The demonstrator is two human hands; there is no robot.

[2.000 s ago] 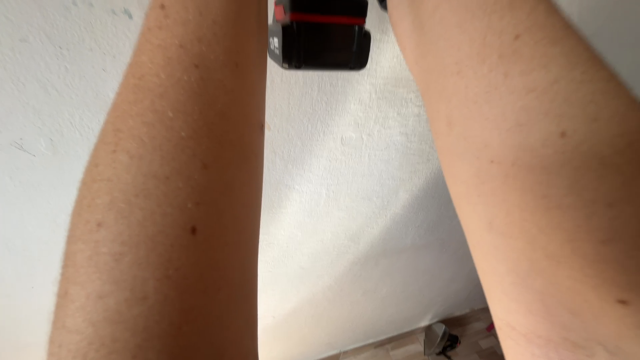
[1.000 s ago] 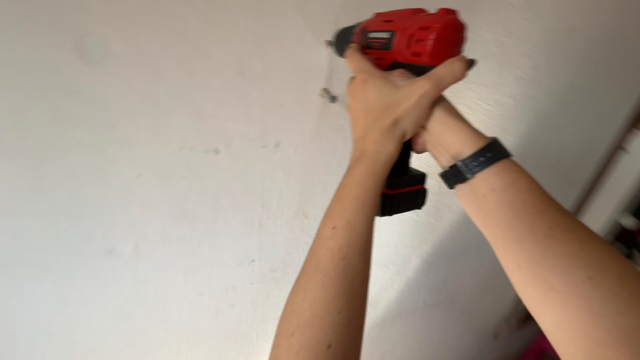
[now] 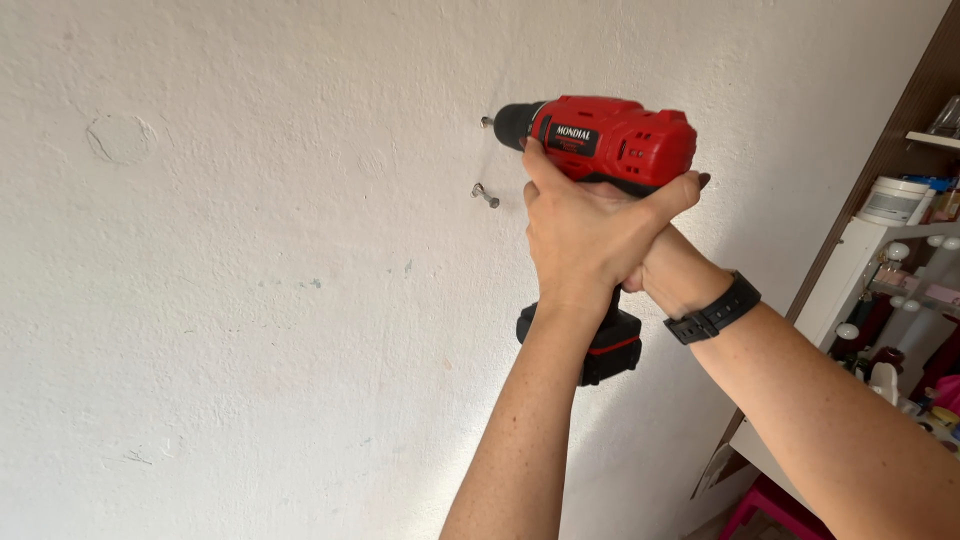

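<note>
A red and black Mondial cordless drill (image 3: pixel 622 142) is held up against the white wall, its black chuck pointing left. The tip of the chuck meets metal hardware (image 3: pixel 486 122) at the wall, too small to identify. My left hand (image 3: pixel 585 225) wraps the drill's body and grip from the near side. Behind it, my right hand (image 3: pixel 652 255) grips the handle, its fingers mostly hidden; a black watch strap (image 3: pixel 712 309) circles that wrist. Below the chuck, a metal bolt (image 3: pixel 485 196) sticks out of the wall. The drill's battery hangs under my hands.
The white wall (image 3: pixel 225 360) has a round patched spot and small scuffs. At the right stands a white vanity (image 3: pixel 851 259) with bulbs, a white tub (image 3: pixel 892 201) and cosmetics. A magenta stool (image 3: pixel 776 510) sits at the lower right.
The view has shifted a lot since two seconds ago, when mainly forearms and the battery showed. Both hands remain on the drill since one second ago.
</note>
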